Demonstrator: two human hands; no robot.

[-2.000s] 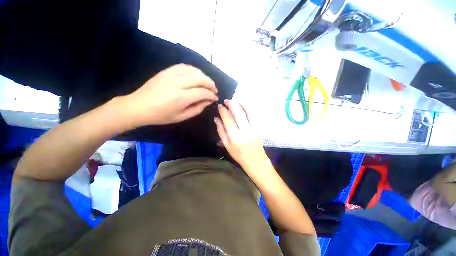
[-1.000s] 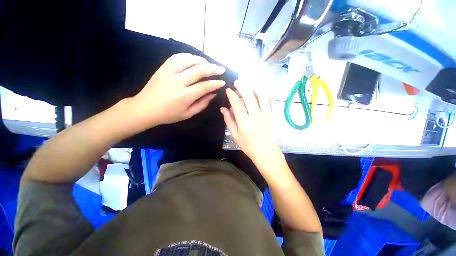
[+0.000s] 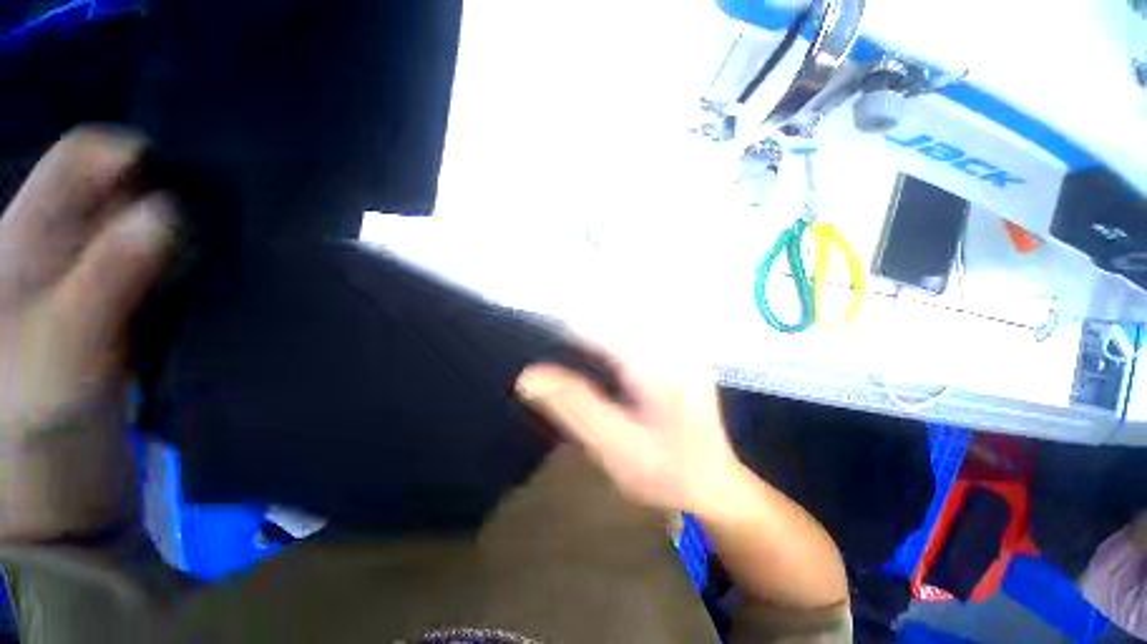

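Note:
A black fabric piece (image 3: pixel 365 390) is stretched between my two hands over the table's front edge and my lap. My left hand (image 3: pixel 76 252) is blurred at the far left, its fingers closed on the fabric's left part. My right hand (image 3: pixel 642 421) grips the fabric's right end, thumb on top. Another black fabric mass (image 3: pixel 302 101) lies behind it at the upper left. The sewing machine (image 3: pixel 956 157) stands at the upper right, with the presser foot and needle area (image 3: pixel 714 122) away from both hands.
Shears (image 3: pixel 811 271) with green and yellow loops lie on the white machine table (image 3: pixel 566 164). A flat dark rectangle (image 3: pixel 922 233) and an orange-red patch (image 3: pixel 1021 237) are right of them. Below are a red frame (image 3: pixel 1016 516) and a blue crate (image 3: pixel 227 535). Another person's sleeve (image 3: pixel 1117 579) shows at lower right.
My left hand has moved far left and my right hand slightly down, pulling the fabric piece out between them toward my lap. The hands were close together near the fabric's corner before.

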